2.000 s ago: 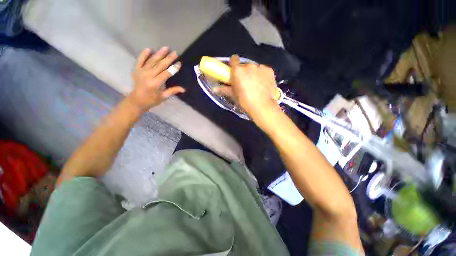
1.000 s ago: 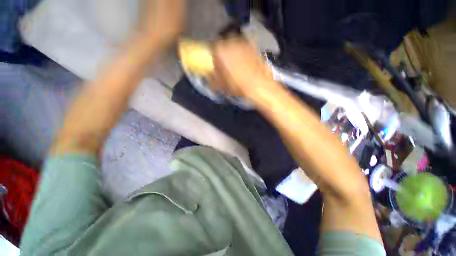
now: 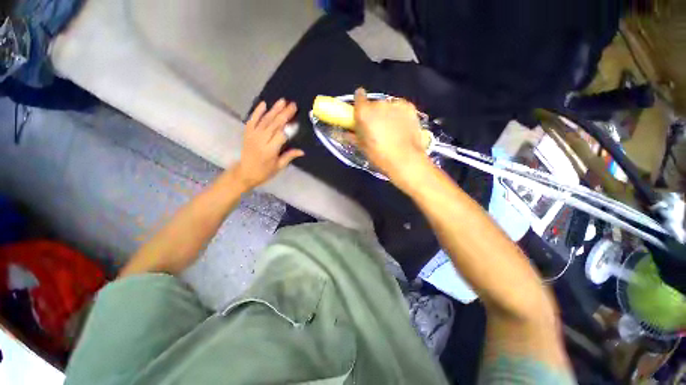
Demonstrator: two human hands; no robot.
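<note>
A black garment (image 3: 338, 184) lies over the beige padded board (image 3: 188, 109), its left edge beside my left hand. My right hand (image 3: 390, 135) is closed around the yellow handle of the silver steam iron (image 3: 342, 150), which is on the black cloth with its pointed end to the left. My right hand hides part of the iron. My left hand (image 3: 268, 141) is at the cloth's left edge, palm down with fingers apart, and has a white band on one finger. Whether it presses on the cloth or hovers is hard to tell.
The iron's whitish hose and cord (image 3: 556, 188) run right. A light blue mat (image 3: 451, 277) lies at the board's right, partly under my right forearm. A metal tray (image 3: 545, 169), a green fan (image 3: 656, 293) and a dark heap (image 3: 504, 53) are beyond. A red bundle (image 3: 49, 282) is at lower left.
One second ago both hands were higher in the picture and blurred, with the iron by the cloth's upper left part. Now both are lower, the iron further right on the cloth, still held.
</note>
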